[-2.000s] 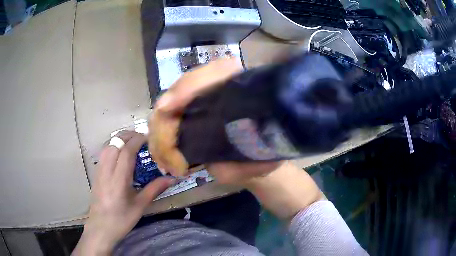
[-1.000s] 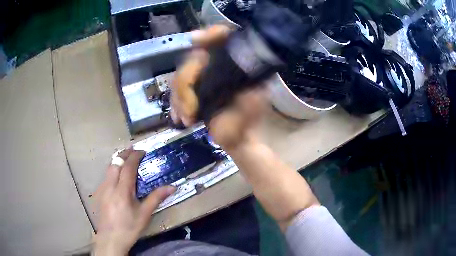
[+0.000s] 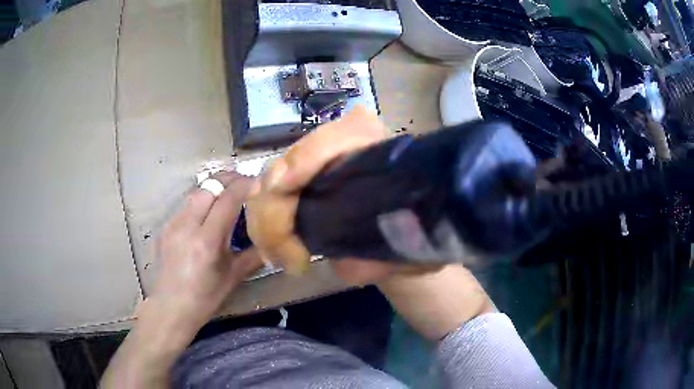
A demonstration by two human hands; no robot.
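Note:
My right hand is wrapped around a thick black electric screwdriver with a silvery label and a ribbed cable at its rear. The driver lies across the view and its tip is hidden behind my hand. My left hand, with a white band on one finger, rests on the left end of the black plastic housing. Only a small dark bluish part of the housing shows; the rest is hidden under my hands and the driver. A bit of the white fixture shows above my left hand.
A grey metal screw feeder with a brass-coloured block stands behind the fixture. White tubs with black parts are at the upper right. Tan sheets cover the bench at left. Small dark specks lie near my left hand.
One second ago the driver was over the feeder side and most of the housing showed. Now my right hand and driver are lower, over the housing, covering it. The view has also shifted.

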